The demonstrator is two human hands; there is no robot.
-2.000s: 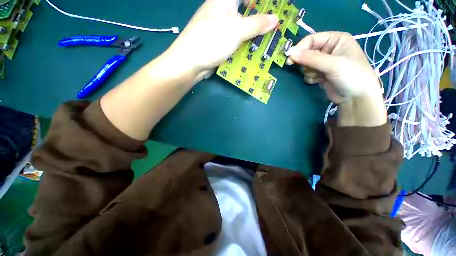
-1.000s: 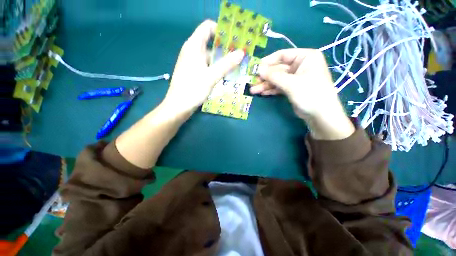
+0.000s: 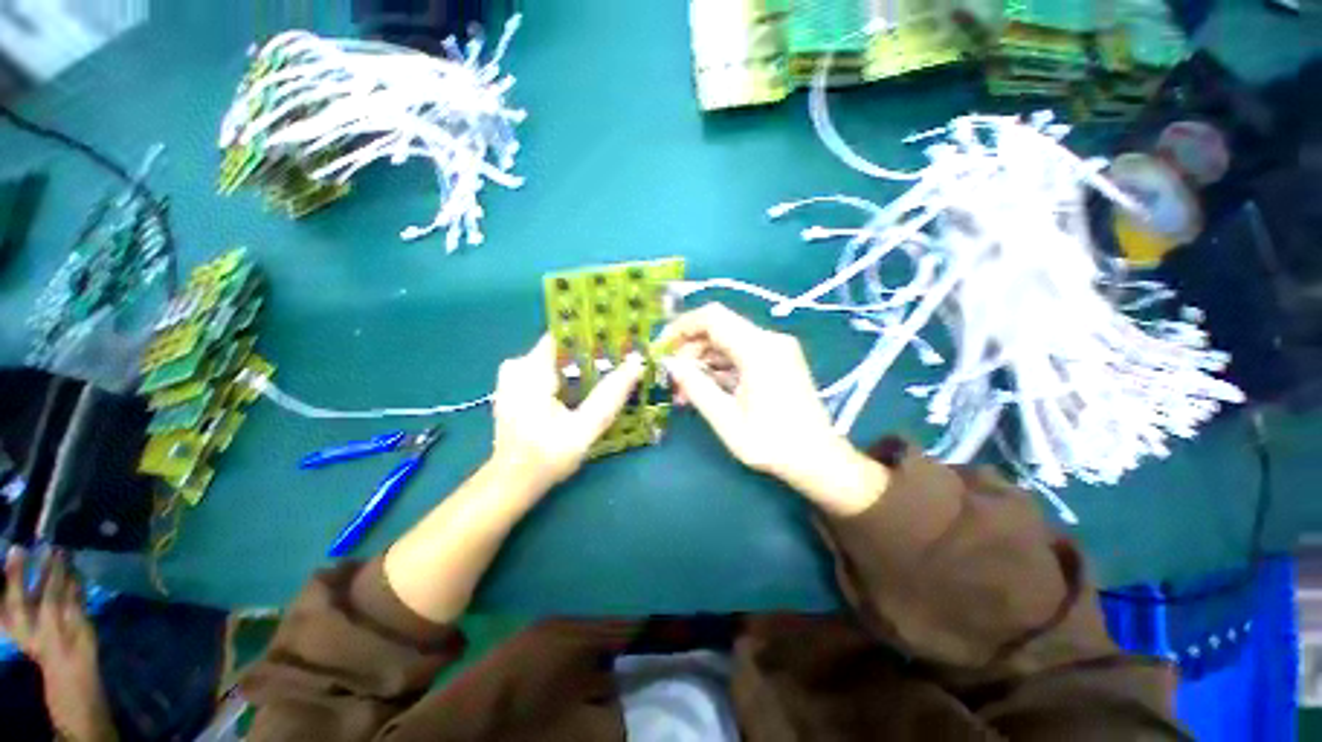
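Observation:
A yellow-green circuit board panel (image 3: 599,307) is held above the dark green bench mat. My left hand (image 3: 548,416) grips its left and lower part, thumb across the face. My right hand (image 3: 753,394) has its fingertips pinched at the board's right edge; the plug there is mostly hidden by the fingers. A white connector cable (image 3: 747,292) trails right from the board's upper right corner towards a large cable pile (image 3: 1000,297). Blue-handled flush cutters (image 3: 380,493) lie open on the mat to the left of my left forearm.
Wired boards with a dense white cable fan (image 3: 363,99) lie at the far left. Overlapping boards (image 3: 196,380) lie left, one lead trailing. Board stacks (image 3: 870,47) stand at the far edge. Small green pieces (image 3: 105,271) lie far left. Another person's hand (image 3: 55,626) shows lower left. A blue crate (image 3: 1232,645) is lower right.
The view has widened and shifted, bringing the far stacks and cable fan into sight. The board now sits more upright and lower in the picture. Both hands keep their hold at the board.

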